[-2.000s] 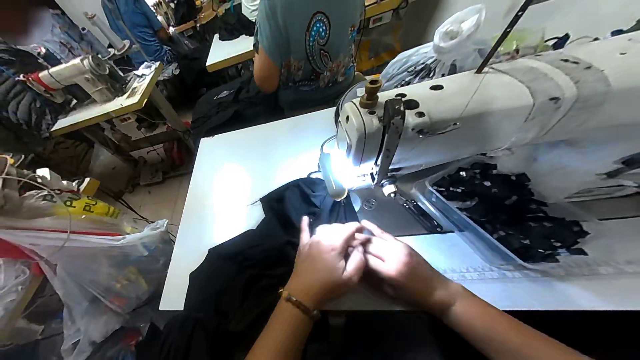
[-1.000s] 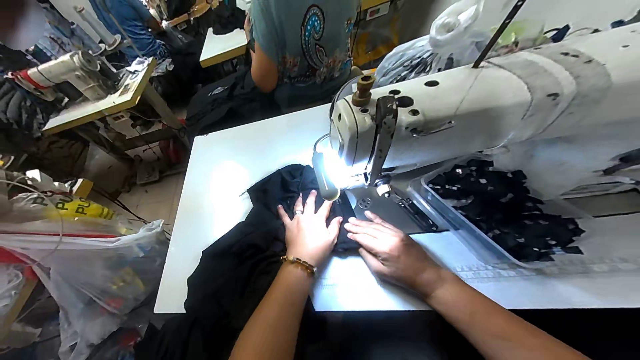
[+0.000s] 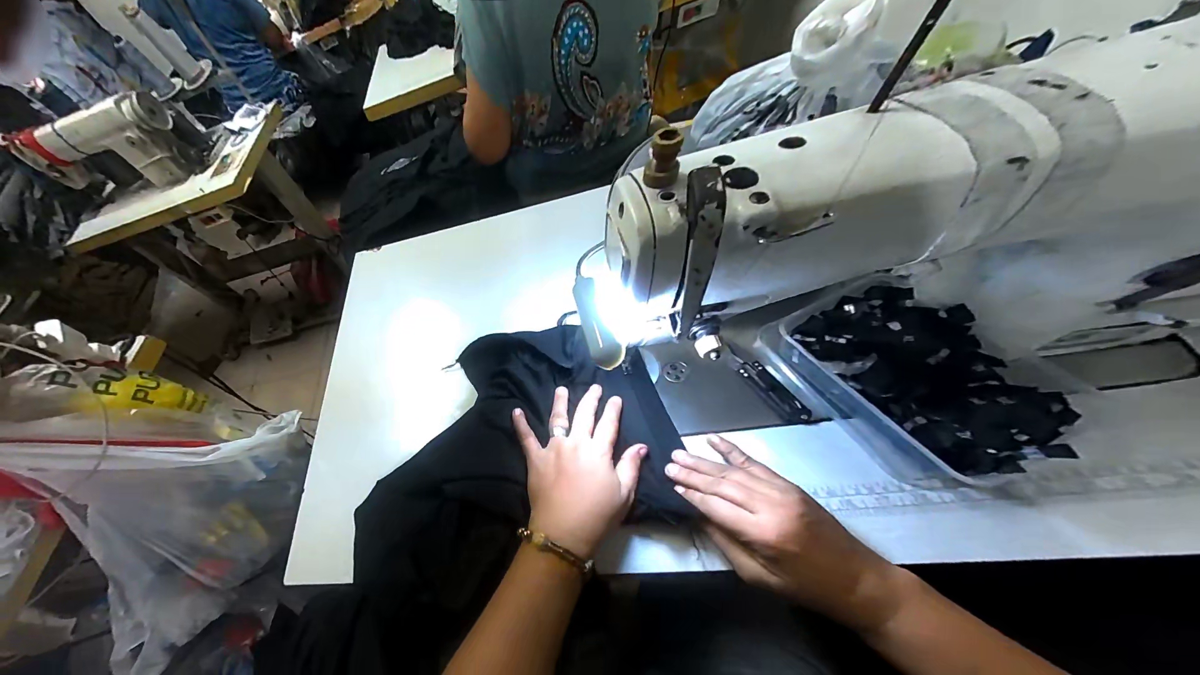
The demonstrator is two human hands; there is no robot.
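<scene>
Black fabric (image 3: 450, 469) lies on the white sewing table (image 3: 375, 375), one edge reaching under the needle area of a white industrial sewing machine (image 3: 844, 187). A bright lamp glares beside the needle and hides the presser foot in part. My left hand (image 3: 581, 478) rests flat on the fabric with fingers spread, a ring and a beaded bracelet on it. My right hand (image 3: 764, 511) lies at the fabric's right edge, its fingertips touching it and its fingers close together; whether it pinches the cloth cannot be told.
A clear plastic tray (image 3: 881, 436) of small black pieces stands right of the needle plate (image 3: 694, 384). Black tweezers (image 3: 773, 389) lie beside it. Plastic bags (image 3: 187, 506) hang at the left. A co-worker (image 3: 562, 94) sits beyond the table, and another machine (image 3: 112, 136) stands at the back left.
Two seconds ago my hands were together near the needle; now they are apart. My left hand has spread flat on the fabric, and both have moved nearer the table's front edge.
</scene>
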